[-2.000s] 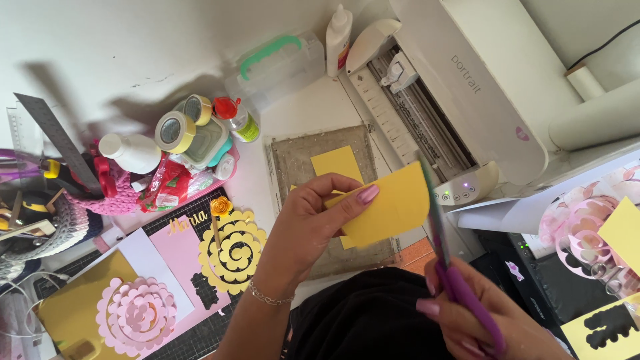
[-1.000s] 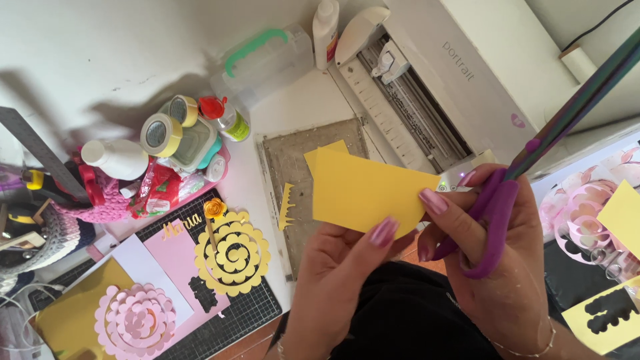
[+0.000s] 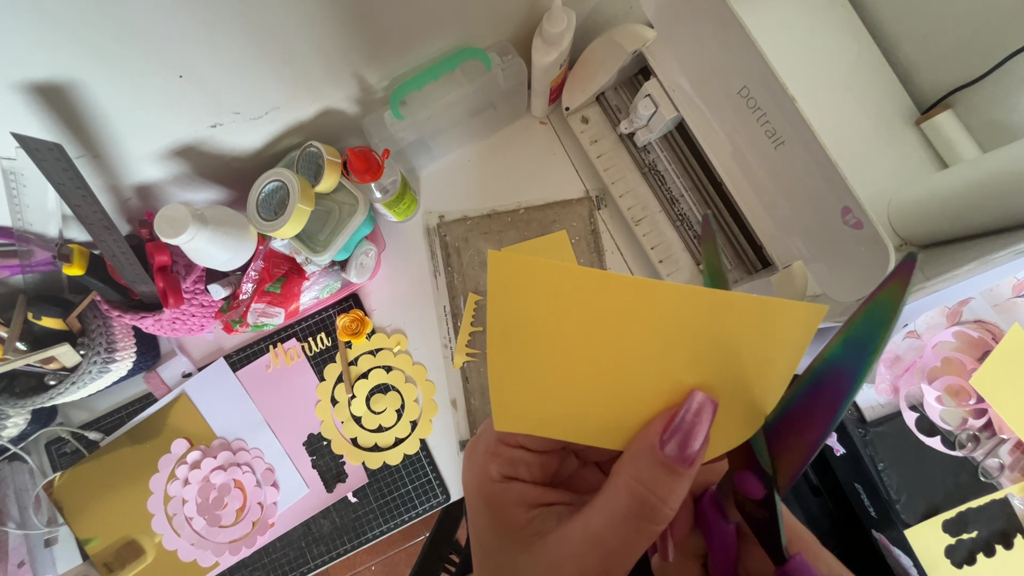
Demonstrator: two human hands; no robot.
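Note:
A sheet of yellow cardstock (image 3: 632,344) is pinched between the thumb and fingers of my left hand (image 3: 592,496). Iridescent scissors (image 3: 840,384) with purple handles are in my right hand (image 3: 808,536), which is partly hidden behind the left. Their blades are spread, one in front of the sheet's lower right edge and the other behind it. Beneath the sheet, on a grey cutting mat (image 3: 520,220), lie another yellow piece (image 3: 552,246) and a jagged yellow offcut (image 3: 468,332).
A cutting machine (image 3: 720,120) stands behind, beside a white glue bottle (image 3: 552,60) and a clear box with a green handle (image 3: 456,104). To the left are a yellow paper spiral (image 3: 376,400), a pink one (image 3: 216,500), tape rolls (image 3: 280,202) and a crocheted basket (image 3: 176,304).
The scissors have swung from pointing up right of the sheet to having their spread blades at its edge. The sheet has turned, and my left hand has moved to the right beneath it.

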